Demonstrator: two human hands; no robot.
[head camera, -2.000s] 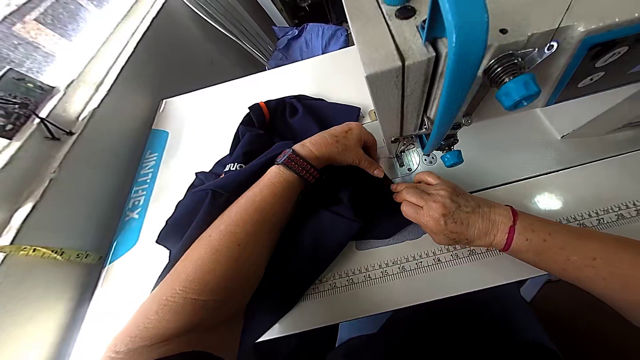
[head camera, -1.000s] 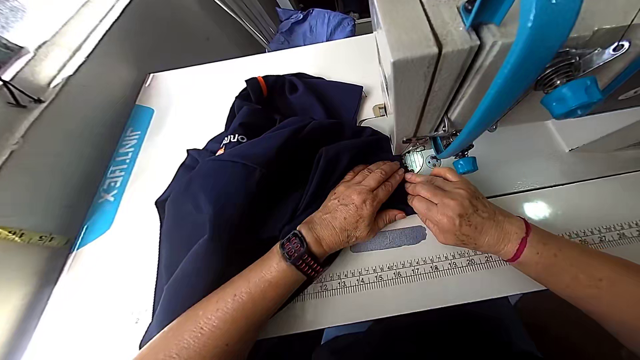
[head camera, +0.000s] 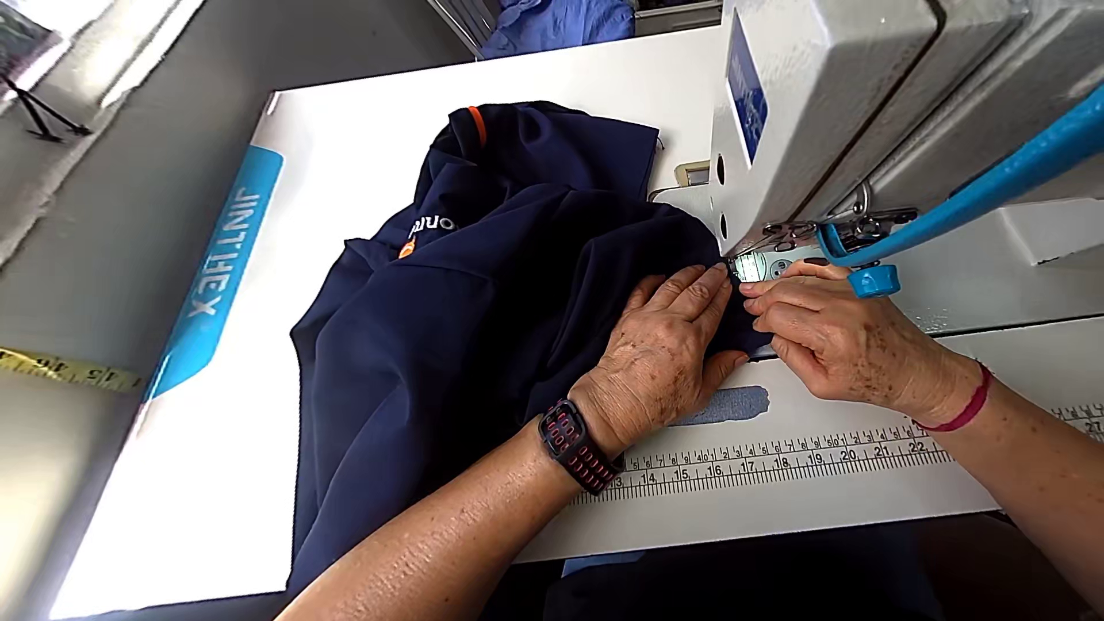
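Note:
A navy fabric garment (head camera: 414, 345) with white and orange lettering lies in folds across the sewing table, its right edge at the needle area of a grey and blue sewing machine (head camera: 811, 112). My left hand (head camera: 664, 354) rests flat on the garment, fingertips just left of the presser foot, fingers slightly spread and gripping nothing. Just right of the needle area, my right hand (head camera: 845, 336) pinches the garment's edge between curled fingers and thumb. The lit metal needle plate (head camera: 750, 267) shows between the hands; the needle tip cannot be made out.
The white table (head camera: 345, 129) has a printed ruler (head camera: 776, 466) along its front and a blue brand strip (head camera: 228, 267) at left. A yellow tape measure (head camera: 69, 369) lies beyond the left edge. Blue cloth (head camera: 561, 26) is behind the table, and a grey-blue patch (head camera: 729, 404) marks its surface.
Two seconds ago my left hand was bent over the fabric by the needle; it now lies flat on the garment. The garment is spread wider toward the left front. The view has shifted closer.

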